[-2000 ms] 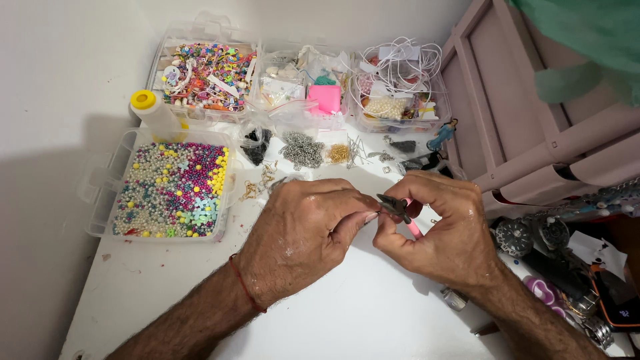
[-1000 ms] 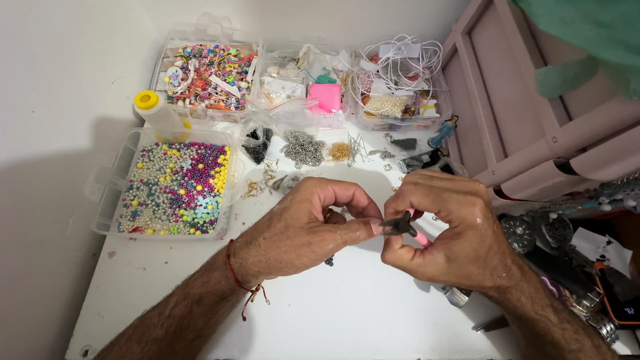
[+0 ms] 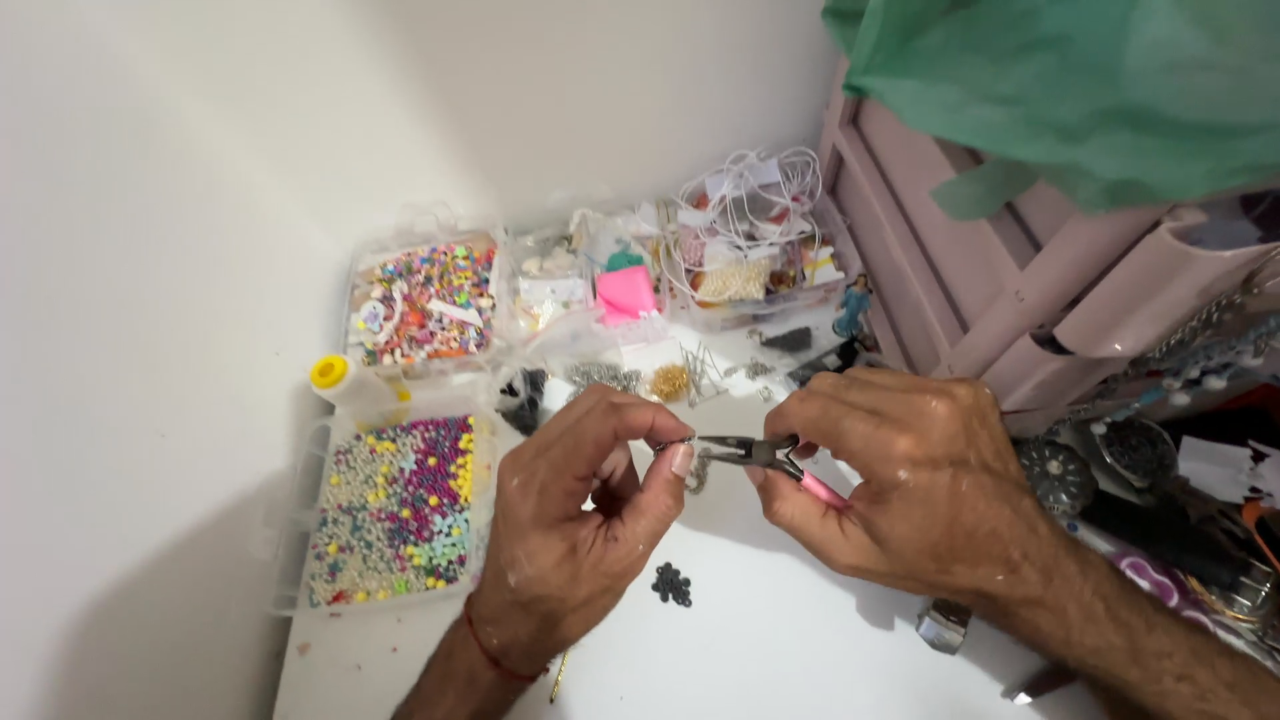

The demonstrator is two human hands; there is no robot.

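Note:
My left hand (image 3: 590, 490) pinches a small metal jewellery piece (image 3: 672, 444) between thumb and index finger; its exact kind is too small to tell. My right hand (image 3: 890, 480) holds pliers (image 3: 755, 452) with pink handles, mostly hidden in the palm. Their narrow jaws point left, slightly parted, with the tips close to the piece in my left fingertips. A short length of silver chain (image 3: 698, 472) hangs just below the jaws. On the white table under my hands lies a small cluster of black beads (image 3: 672, 584).
Plastic boxes of colourful beads (image 3: 390, 510) and mixed charms (image 3: 430, 300) stand at left. A yellow-capped bottle (image 3: 345, 380) lies between them. Behind are a box with white cord (image 3: 750, 200), gold findings (image 3: 669, 382) and a black tassel (image 3: 788, 340). A pink rack (image 3: 930, 250) borders the right.
The plier jaws, earlier against my left fingertips, now stand a little apart from them. The black beads and the hanging chain show more plainly. The view has shifted.

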